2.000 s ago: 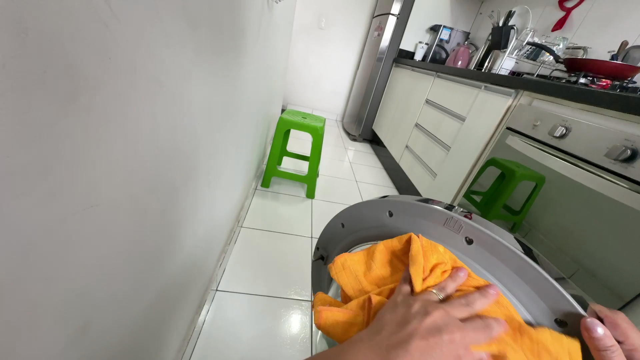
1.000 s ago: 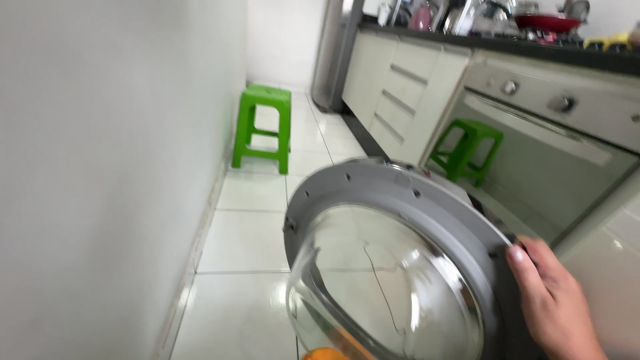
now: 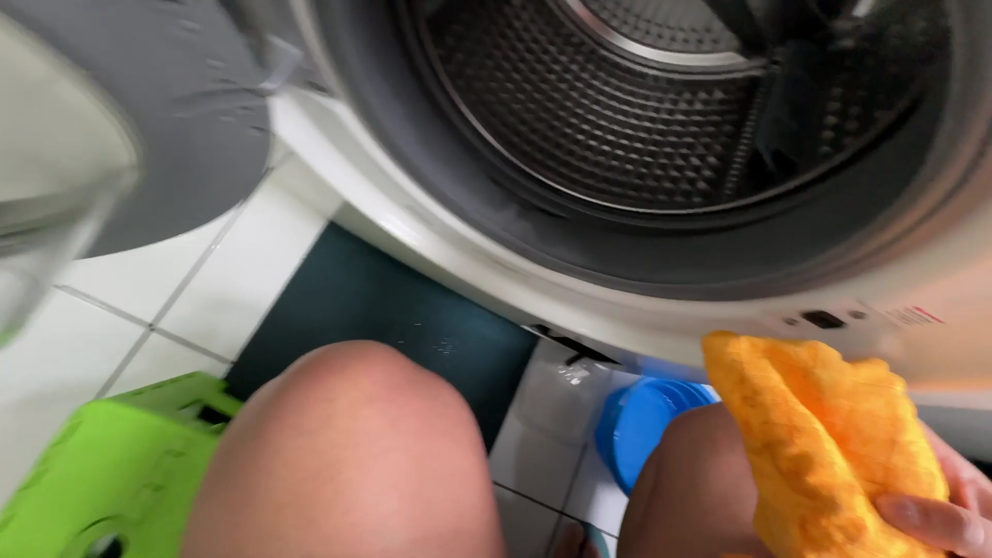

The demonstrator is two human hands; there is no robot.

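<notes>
My right hand [image 3: 938, 515] is at the lower right, its fingers closed on a bunched orange cloth [image 3: 821, 442]. The cloth is in front of the lower rim of a front-loading washing machine [image 3: 659, 322]; whether they touch cannot be told. Above it is the machine's round opening, with a dark grey rubber door seal [image 3: 620, 252] and a perforated metal drum [image 3: 604, 124]. The round door [image 3: 201, 147], with a grey frame and clear glass bowl, stands swung out at the upper left. My left hand is out of view.
A green plastic stool [image 3: 132, 465] stands at the lower left. My bare knees are below the machine. Between them are a dark mat [image 3: 387, 302], a clear plastic container [image 3: 554, 387] and a blue plastic tub [image 3: 639, 434] on white floor tiles.
The view has swung from the door and kitchen to the drum opening. The orange cloth, earlier against the inside of the door, is now in front of the machine. The hand on the door's edge no longer shows there.
</notes>
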